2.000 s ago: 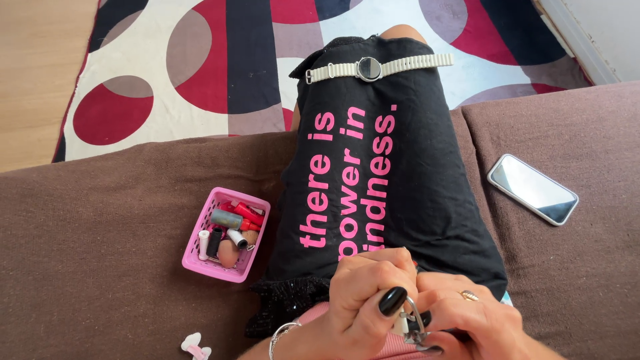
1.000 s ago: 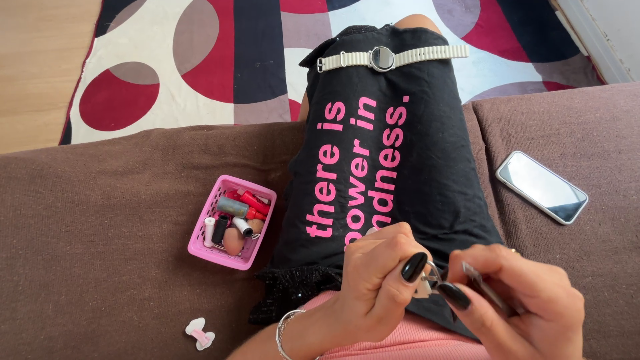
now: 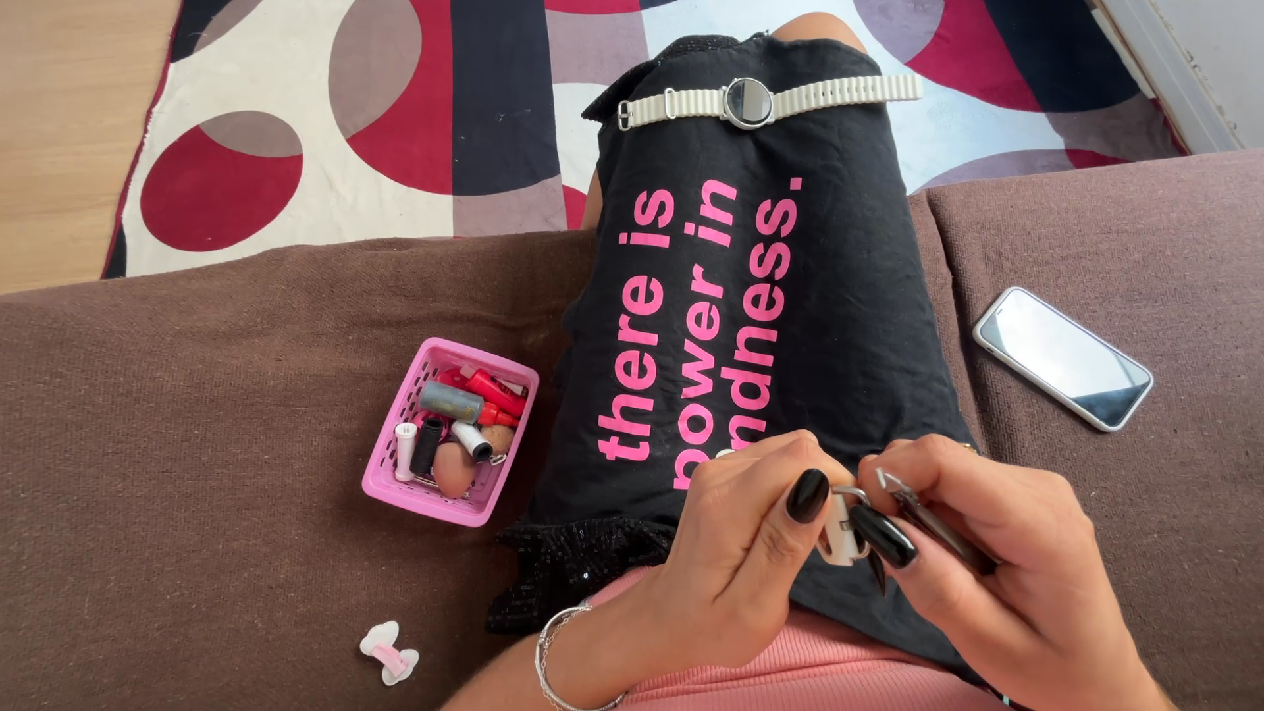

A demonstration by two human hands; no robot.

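Observation:
My left hand (image 3: 755, 538) holds a small whitish piece with a metal loop (image 3: 841, 528), perhaps a watch strap part or a clasp; which one I cannot tell. Against its loop rest the fingertips of my right hand (image 3: 987, 553), which also grips a slim dark metal tool with a pointed silver tip (image 3: 933, 523). Beneath both hands a black cloth with pink lettering (image 3: 849, 326) covers my lap. Across the cloth's far end lies a smartwatch (image 3: 749, 103) with a cream ridged strap, laid out flat.
Left of my lap, a pink plastic basket (image 3: 375, 474) holds small bottles, tubes and a rounded sponge. Nearer me is a white and pink bow-shaped item (image 3: 389, 653). At right a phone (image 3: 1064, 358) lies on the brown sofa cover (image 3: 197, 444). Beyond is a patterned rug (image 3: 504, 99).
Two seconds ago my hands were bunched closely together; one second ago the right had shifted outward, showing the slim tool. Now the hands are close at the metal loop.

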